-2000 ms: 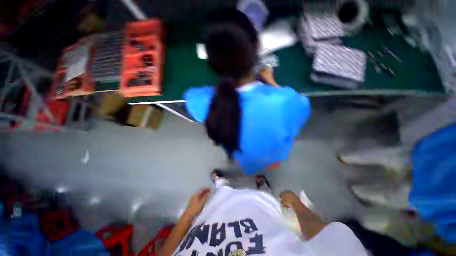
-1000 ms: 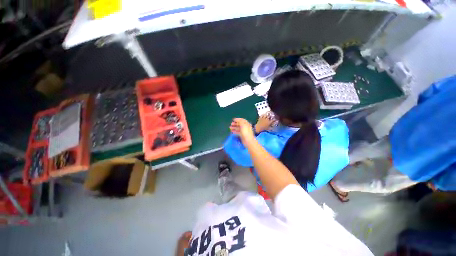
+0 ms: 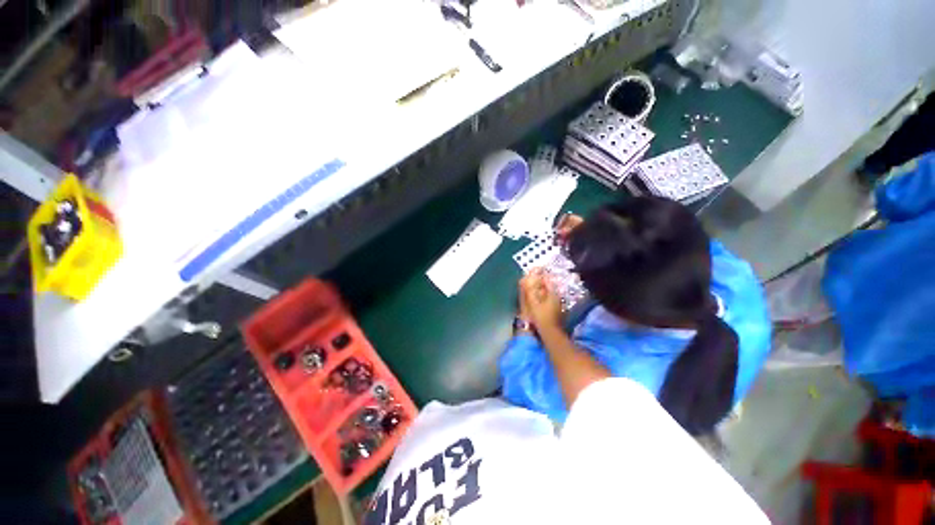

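Observation:
My right hand (image 3: 545, 304) reaches out from my white sleeve to the seated worker's hand, at the near edge of a small perforated tray (image 3: 535, 252) on the green bench (image 3: 410, 338). The two hands overlap; whether my fingers hold anything is not clear. My left hand is not in view. Stacked pale perforated trays (image 3: 609, 142) and another such tray (image 3: 681, 172) lie beyond the worker. White sheets (image 3: 464, 257) lie left of the small tray.
The seated worker in blue (image 3: 740, 308) is at front right, another blue smock (image 3: 890, 292) farther right. A small fan (image 3: 504, 180), an orange-red divided tray (image 3: 292, 320) of dark parts and a yellow bin (image 3: 90, 261) on a white shelf (image 3: 359, 133) are at left. Red stools (image 3: 861, 492) stand lower right.
The view has turned and moved closer to the bench and shelf. My right hand has gone from hanging low to above the bench, then to the worker's hand. My left hand has left view.

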